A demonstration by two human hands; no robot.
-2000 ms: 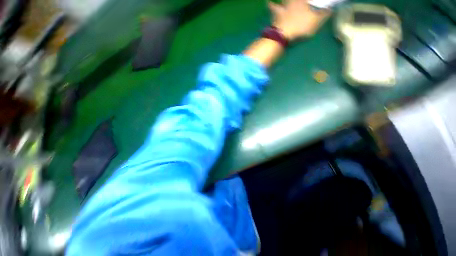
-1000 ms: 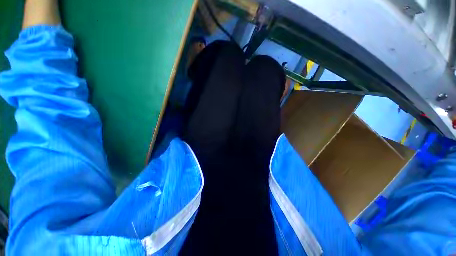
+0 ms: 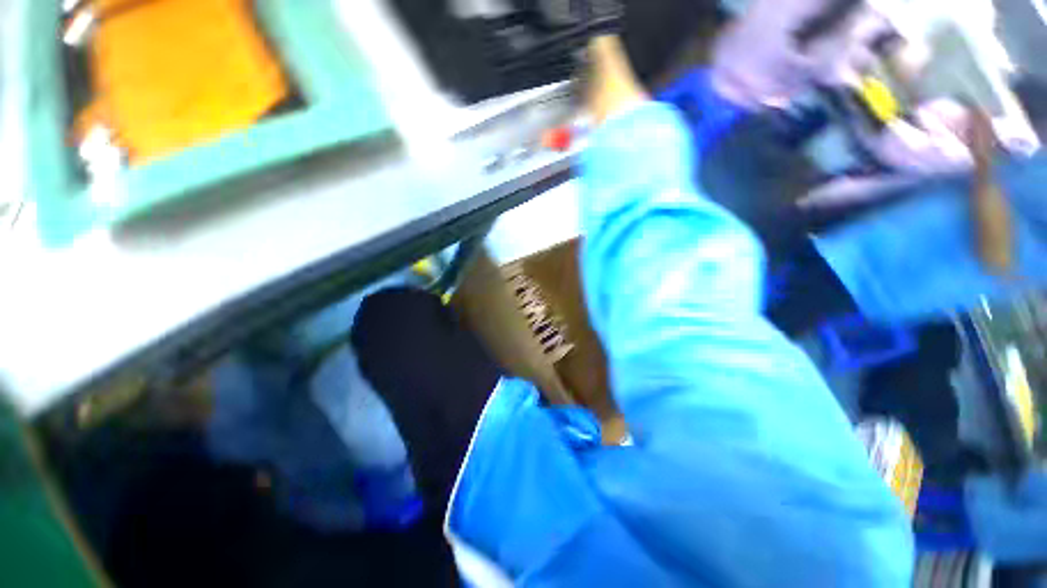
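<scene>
My right hand (image 3: 609,83) is small and blurred at the top centre, at the end of my outstretched blue sleeve. It is at the right edge of the dark stack of black frames (image 3: 494,52) on the machine top. Its fingers are not distinct, so I cannot tell whether it grips anything. My left hand is not in view. The orange fixture (image 3: 184,75) lies within the pale green frame plate (image 3: 258,149) at the upper left.
A red button (image 3: 559,138) is on the white machine's front edge (image 3: 264,218). Below is an open cardboard box (image 3: 488,310) with pale inserts. The green bench corner (image 3: 40,517) is lower left. Another person's blue sleeve (image 3: 918,247) and a person in pink (image 3: 769,57) are at right.
The view has swung right from the green bench and my lap to the machine. My left arm has left the picture. My right arm now reaches up to the black frames.
</scene>
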